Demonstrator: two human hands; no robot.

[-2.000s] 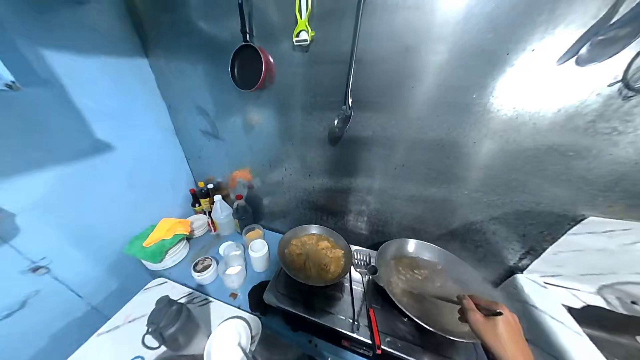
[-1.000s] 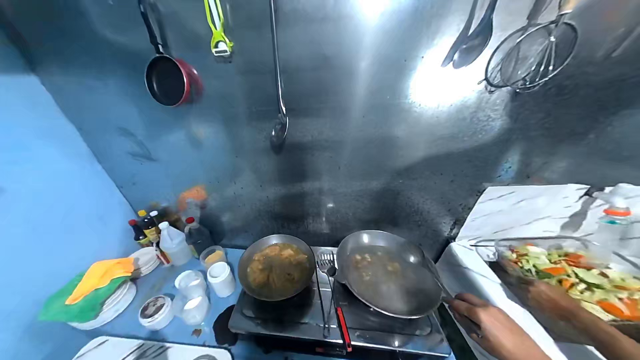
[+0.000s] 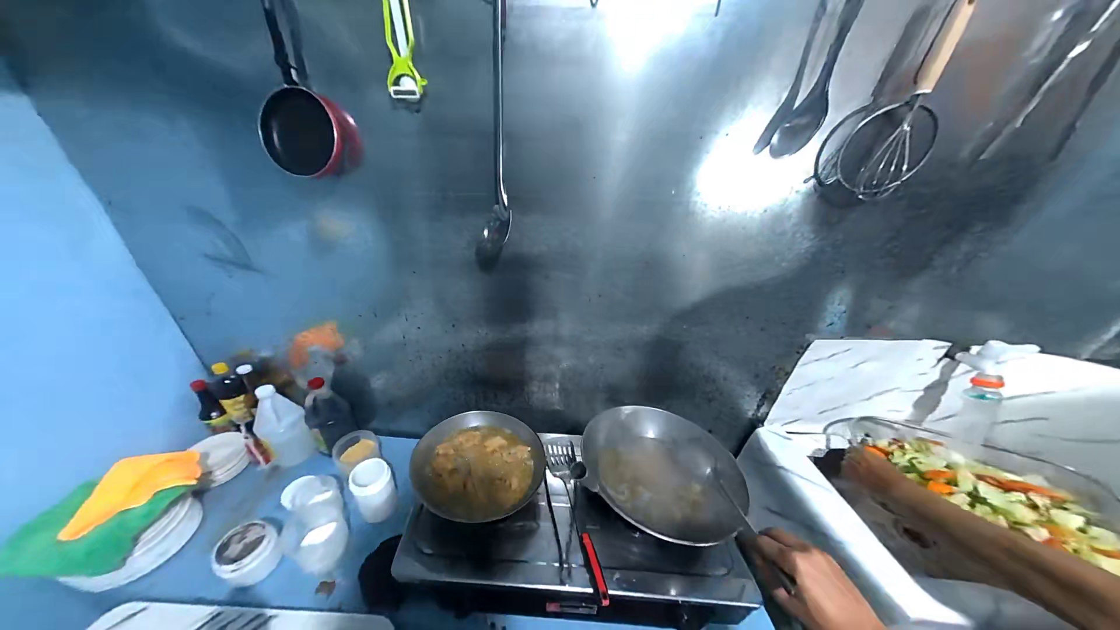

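At the lower right, my left hand (image 3: 809, 577) is closed around a dark handle by the right wok (image 3: 748, 481); I cannot tell if it belongs to the wok or to a utensil. Pale liquid with small pieces steams in that wok. My right hand (image 3: 866, 472) is at the left end of a glass dish (image 3: 1063, 472) of cut vegetables (image 3: 989, 494); its grip is unclear. On the left burner sits a metal pan (image 3: 418, 477) of brownish food in liquid. A fork (image 3: 561, 455) and a red-handled utensil (image 3: 595, 569) lie between the pans, on the gas stove (image 3: 647, 582).
Left of the stove stand white containers (image 3: 372, 490), sauce bottles (image 3: 229, 394), a plastic jug (image 3: 282, 429) and stacked plates (image 3: 166, 551) under cloths (image 3: 131, 490). A ladle (image 3: 499, 157), red pan (image 3: 302, 131), peeler (image 3: 402, 61) and whisk (image 3: 892, 149) hang on the metal wall.
The view has swung right since the oldest frame, bringing the vegetable dish and a second hand into sight. One second ago a hand was at the handle and another at the dish, much as now.
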